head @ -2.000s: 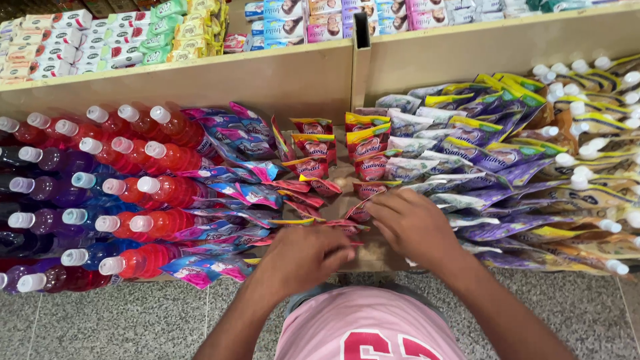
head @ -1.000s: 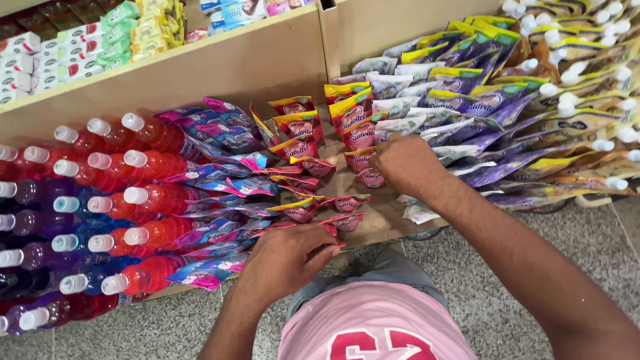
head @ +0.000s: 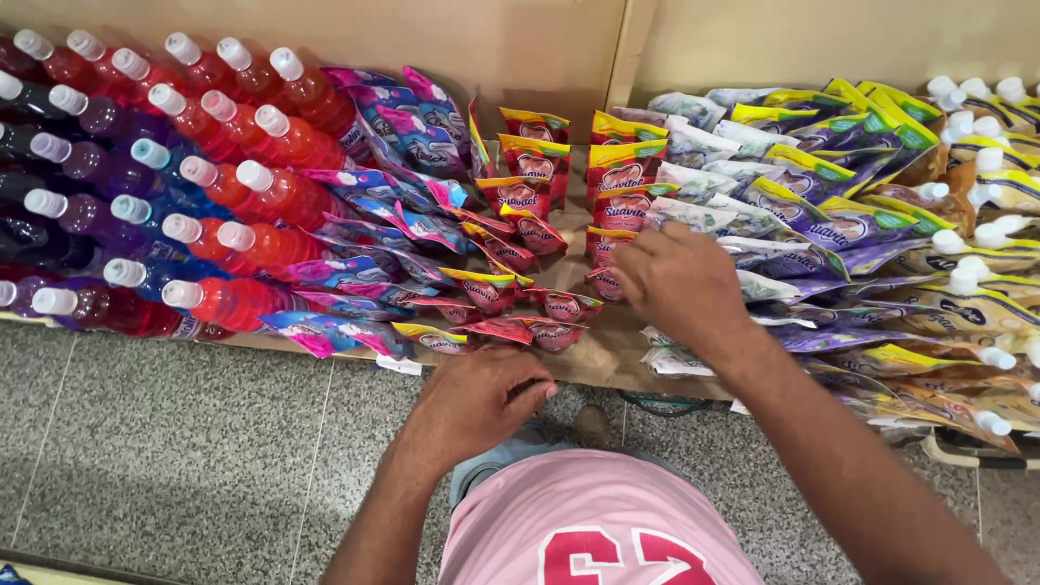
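Red Suavitel pouches (head: 534,162) with yellow tops stand in rows at the shelf's middle. A second column of red pouches (head: 627,162) stands just right of a narrow gap. My right hand (head: 678,280) is at the front of that column, beside white pouches (head: 699,215); its fingertips are partly hidden, so a grip on a pouch cannot be made out. My left hand (head: 487,398) is at the shelf's front edge, just below small red pouches (head: 555,333), its thumb apart from the curled fingers. Whether those fingers touch a pouch is hidden.
Blue and pink pouches (head: 422,122) and capped bottles of red, blue and purple liquid (head: 284,142) fill the left. Purple pouches (head: 792,195) and capped tan pouches (head: 959,317) crowd the right. A beige panel (head: 487,41) stands behind; speckled floor (head: 203,422) lies in front.
My left hand has drawn back from among the red pouches to the shelf's front edge. My right hand remains by the right red column. The view has shifted, and the upper soap shelf is out of sight.
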